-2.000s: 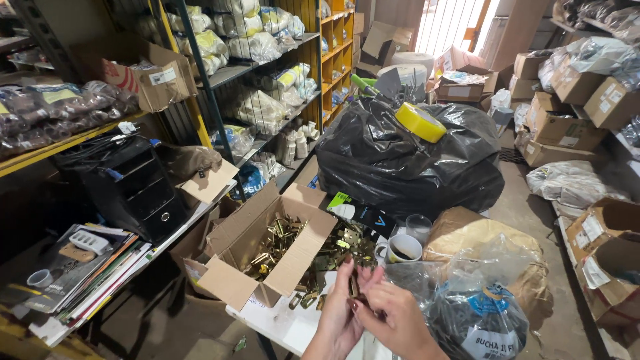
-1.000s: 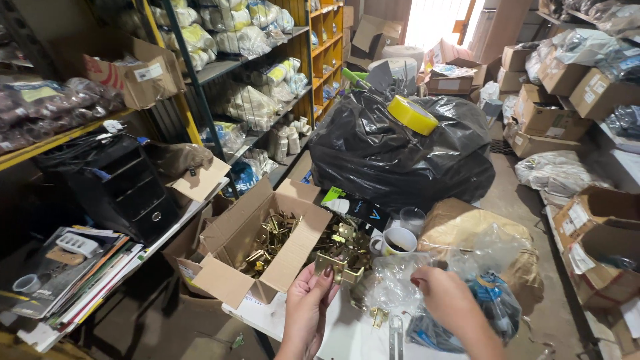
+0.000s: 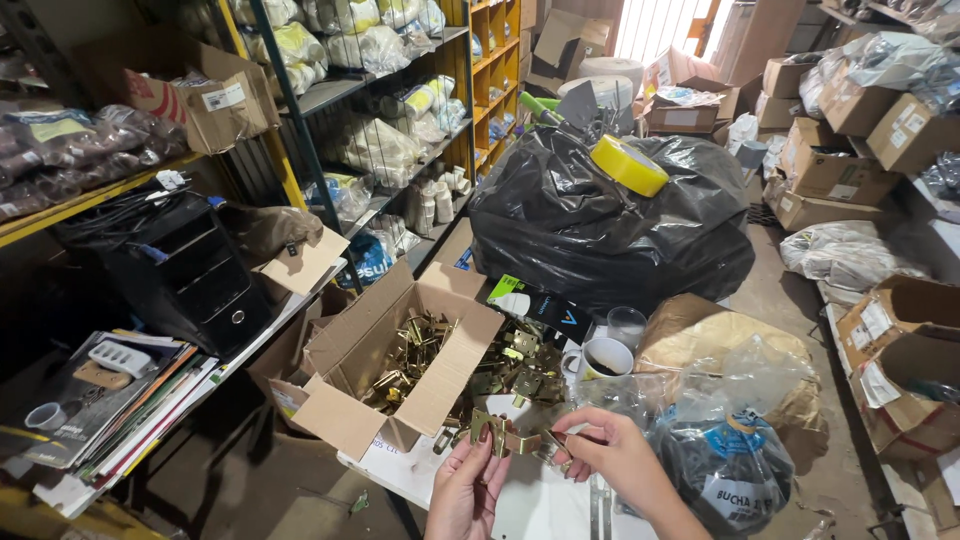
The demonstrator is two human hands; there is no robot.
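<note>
My left hand (image 3: 474, 476) grips a brass-coloured metal latch (image 3: 496, 435) between thumb and fingers, above the white table (image 3: 525, 499). Close by on its right, my right hand (image 3: 600, 446) pinches a small metal piece (image 3: 561, 450); its exact kind is unclear. A bent brass-coloured strip (image 3: 523, 443) shows between the hands. Behind them lies a pile of similar metal latches (image 3: 525, 364). The open cardboard box (image 3: 454, 367) at left holds many brass-coloured metal parts (image 3: 412, 352). Thin metal strips (image 3: 600, 510) lie on the table below my right hand.
A mug (image 3: 604, 358) and a clear plastic cup (image 3: 626, 326) stand behind my right hand. A filled plastic bag (image 3: 727, 465) is at the right. A large black plastic bag (image 3: 600, 225) carries a yellow tape roll (image 3: 628, 165). Shelves flank both sides.
My right hand has moved left from the clear plastic bag, toward my left hand, and now holds a small metal piece. My left hand still holds a metal part.
</note>
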